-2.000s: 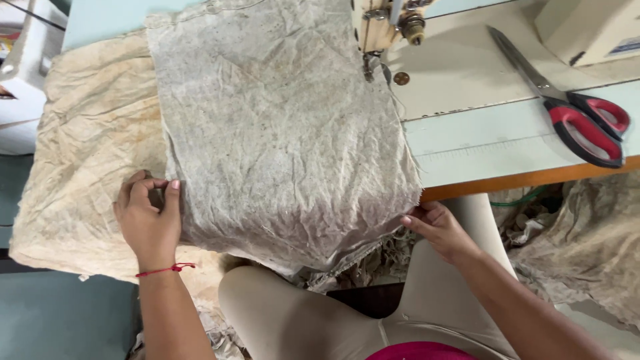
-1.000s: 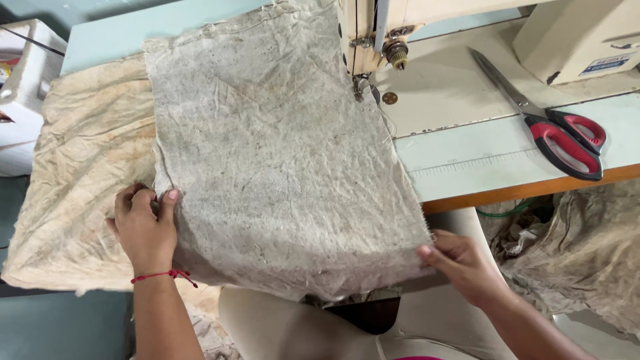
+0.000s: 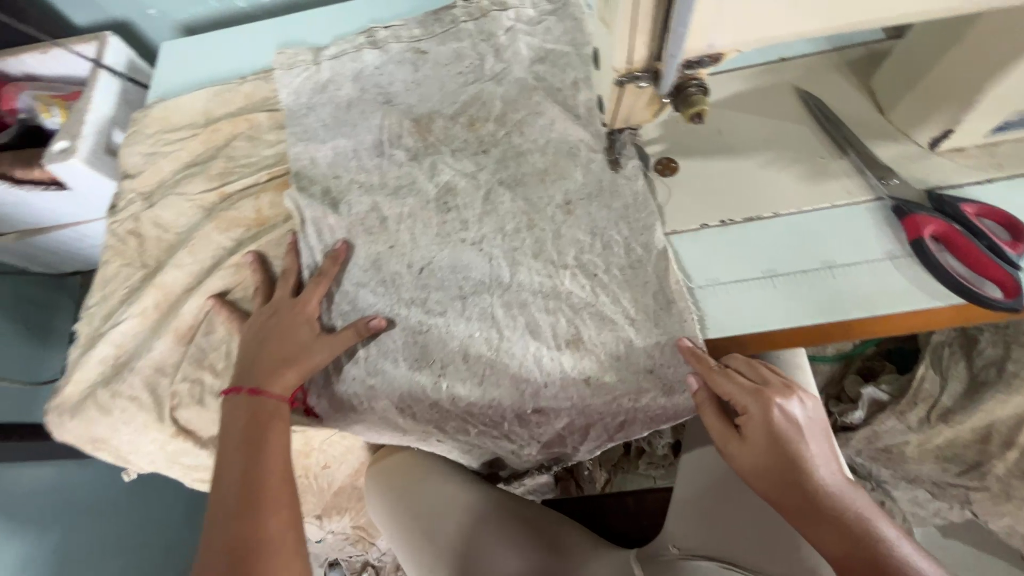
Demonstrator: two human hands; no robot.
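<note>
A stained grey cloth (image 3: pixel 480 240) lies over a yellowish, wrinkled cloth (image 3: pixel 192 184) on the pale sewing table. My left hand (image 3: pixel 292 328), with a red string at the wrist, rests flat with fingers spread across the left edge of the grey cloth. At that cloth's lower right edge, my right hand (image 3: pixel 756 412) has its thumb and forefinger on the fabric, pinching the edge. The sewing machine's needle and presser foot area (image 3: pixel 622 148) meets the right edge of the grey cloth; the needle itself is not clear.
Scissors with red and black handles (image 3: pixel 920 200) lie right of the machine head. A small round metal piece (image 3: pixel 666 166) is on the machine bed. A white box (image 3: pixel 80 160) stands at the left. More crumpled cloth (image 3: pixel 952 432) lies below the table's orange-brown edge (image 3: pixel 848 326).
My left hand has spread its fingers, which were bunched at the grey cloth's left edge, and lies farther onto that cloth. My right hand remains at the right edge.
</note>
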